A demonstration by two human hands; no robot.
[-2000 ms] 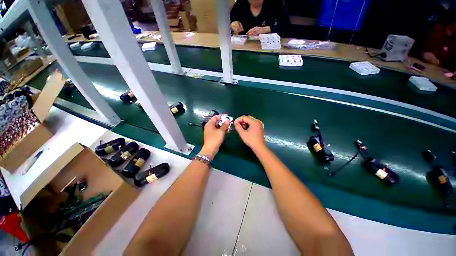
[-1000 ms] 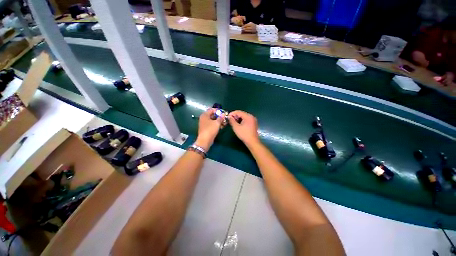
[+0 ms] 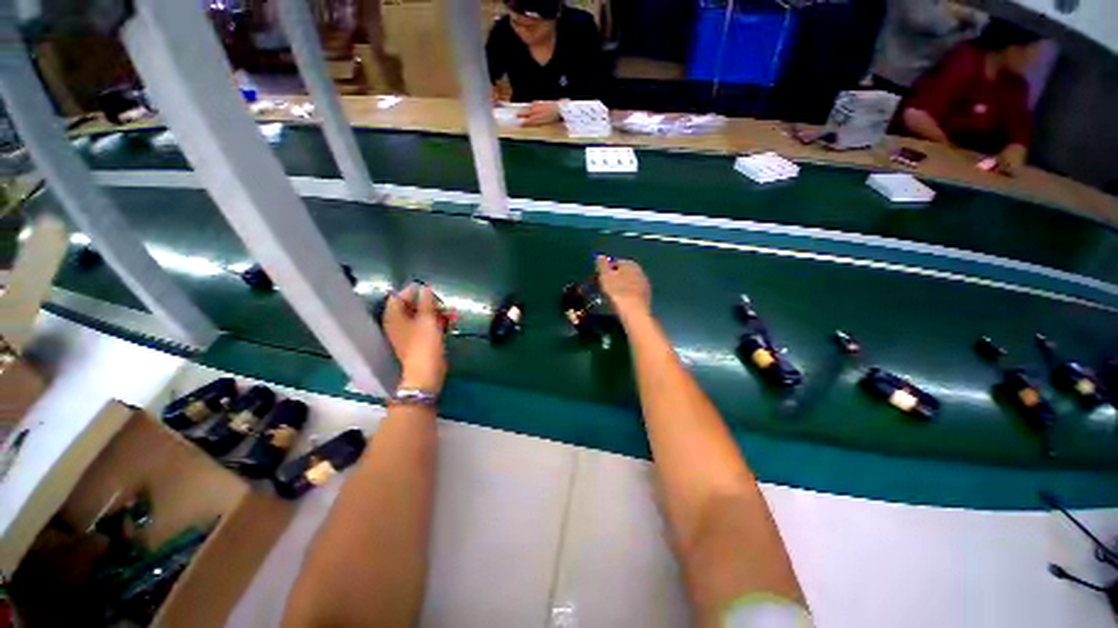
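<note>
My left hand is over the belt's near half, fingers curled around something small and blurred with a red spot at the fingertips; its hold is unclear. My right hand is farther right, its fingertips pinched on a small dark piece with a blue tint. A black rounded body with a cream label lies on the belt just left of my right hand, with dark lead parts beside it. Another black body lies between my hands. Whether the pinched piece is joined to the nearer body cannot be told.
Joined units lie spaced on the green belt at right. A carton of boards and leads stands at lower left, with several black bodies beside it. A white post stands left of my left hand. People sit across the line.
My hands were together over the belt and are now apart, left hand to the left, right hand to the right. Black bodies now show between them. The view has shifted right.
</note>
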